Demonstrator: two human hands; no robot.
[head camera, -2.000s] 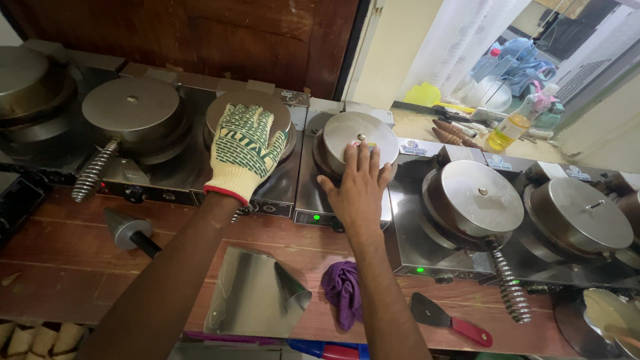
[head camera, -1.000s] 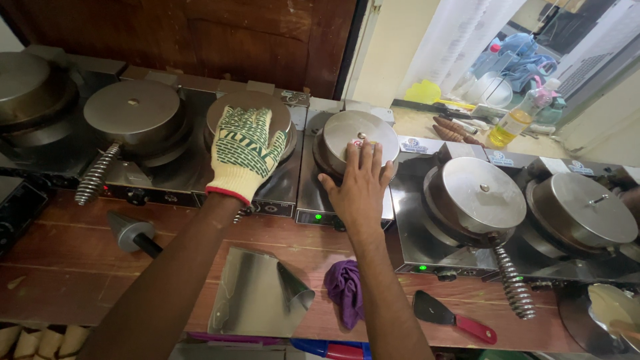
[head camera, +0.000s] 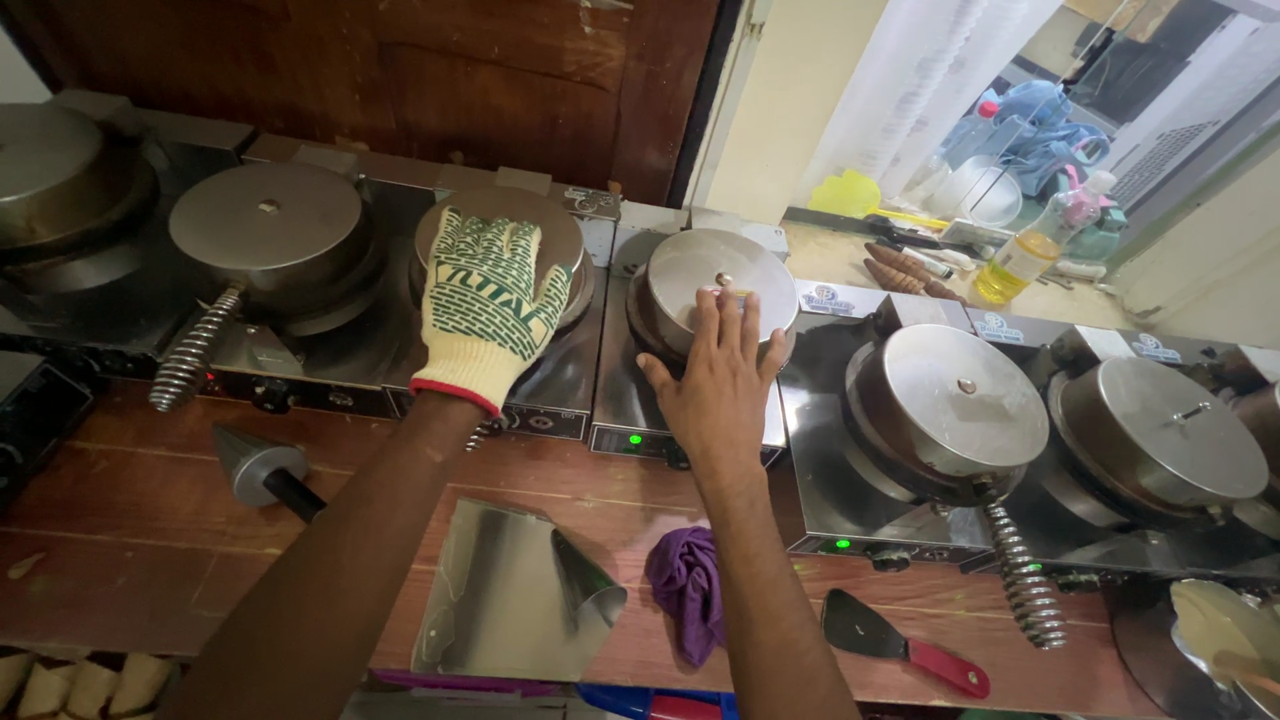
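Observation:
My left hand (head camera: 492, 295), in a cream knit glove with green grip dots and a red cuff, lies flat with fingers spread on the lid of a round waffle-cone iron (head camera: 560, 228). My bare right hand (head camera: 718, 370) rests its fingertips on the steel lid of the neighbouring cone iron (head camera: 690, 262), just below its knob; a green light glows on that iron's front. Both irons' handles are mostly hidden by my arms. Nearer me on the counter lie a metal sheet (head camera: 480, 590) with a metal cone (head camera: 590, 580) on it, and a crumpled purple cloth (head camera: 685, 590).
More irons with coil handles flank mine, at left (head camera: 268, 215) and right (head camera: 960, 400). A cone-shaped roller (head camera: 255, 465) lies left, a red-handled scraper (head camera: 905, 640) right. A batter bowl (head camera: 1225, 630) is at lower right, rolled cones (head camera: 90, 685) at lower left, an oil bottle (head camera: 1030, 250) by the window.

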